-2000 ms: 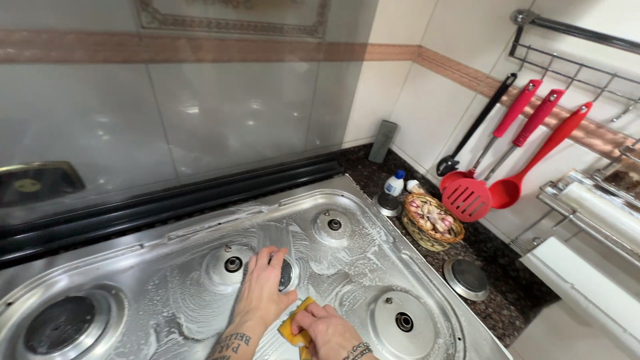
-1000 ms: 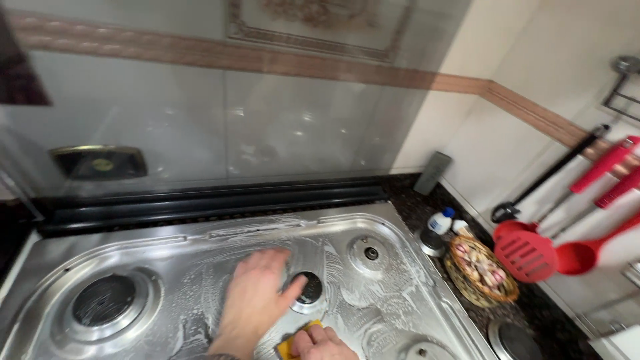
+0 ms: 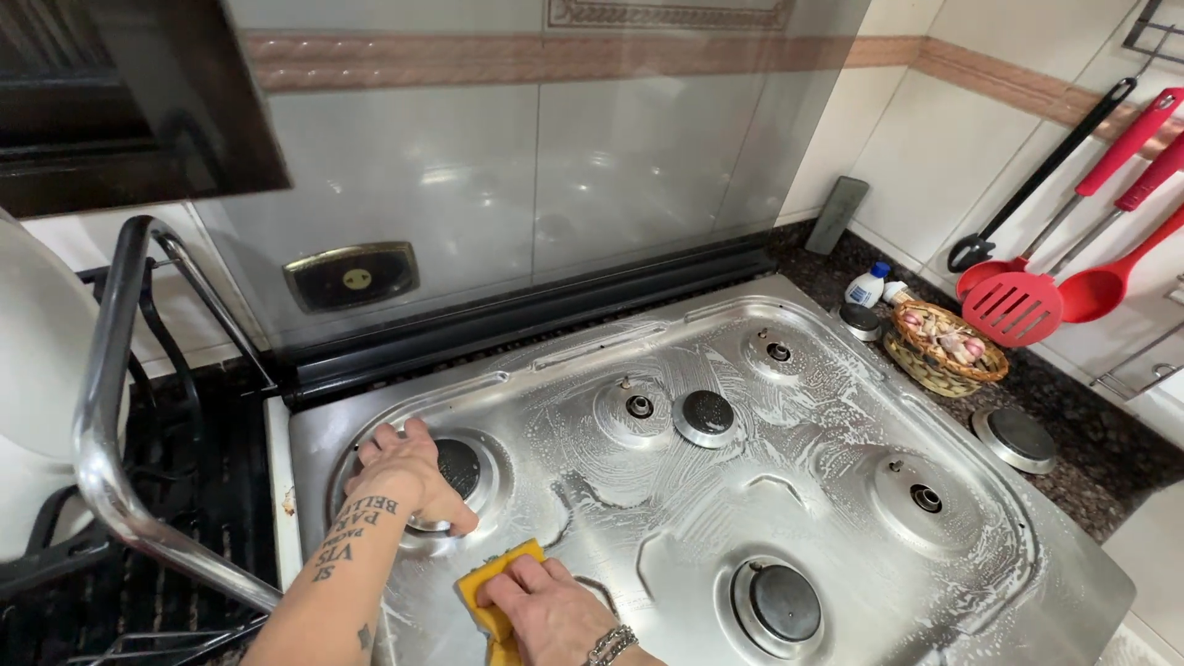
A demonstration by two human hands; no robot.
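My left hand [image 3: 407, 472] rests with spread fingers over the left burner [image 3: 461, 470] of a soapy stainless steel cooktop [image 3: 684, 518]; whether it grips the burner cannot be told. Below and to its right, my right hand [image 3: 546, 601] presses a folded yellow sponge cloth [image 3: 499, 583] against the steel. A loose black burner cap [image 3: 709, 413] on a metal base lies beside the rear middle burner seat [image 3: 638, 406]. The front burner [image 3: 784, 601] has its cap on. Bare burner seats show at the rear right [image 3: 778, 351] and right [image 3: 925, 499].
On the granite counter at right are a wicker basket of garlic [image 3: 948, 356], a small white bottle [image 3: 868, 285] and removed burner parts [image 3: 1015, 438]. Red utensils [image 3: 1013, 310] hang above. A chrome tube frame [image 3: 120, 444] and black grates [image 3: 166, 518] stand at left.
My left hand has moved left, from beside the loose burner cap near the middle to the left burner. My right hand still has the yellow cloth. The view has swung left.
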